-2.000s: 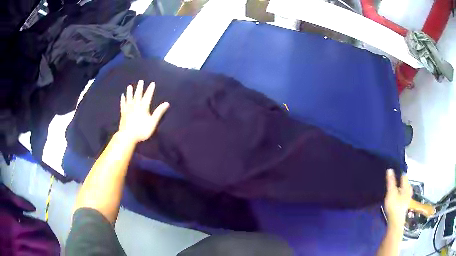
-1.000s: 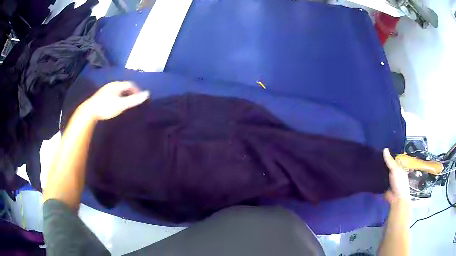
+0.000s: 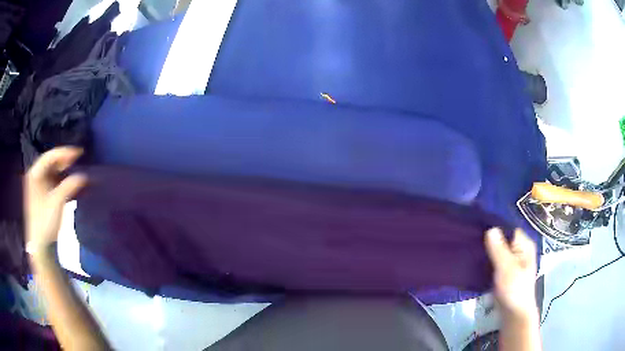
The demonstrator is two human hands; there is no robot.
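Observation:
Dark plum trousers (image 3: pixel 295 233) are stretched lengthwise along the near side of the blue padded arm (image 3: pixel 288 140), whose rounded end shows at the right. My right hand (image 3: pixel 512 264) grips the narrow right end of the cloth. My left hand (image 3: pixel 55 195) is at the left end, blurred, with thumb and fingers bent around the cloth's edge; whether it grips the cloth cannot be told. The cloth's near edge runs close to my body.
A steam iron (image 3: pixel 565 199) with an orange handle rests at the table's right edge, its cable trailing right. The blue table (image 3: pixel 384 48) lies behind the arm. A white strip (image 3: pixel 195 48) and a dark garment pile (image 3: pixel 65 96) are at the left.
The trousers have come off the padded arm's top toward my body and are pulled straighter. My left hand has moved left and down. My right hand still holds the right end, now nearer me.

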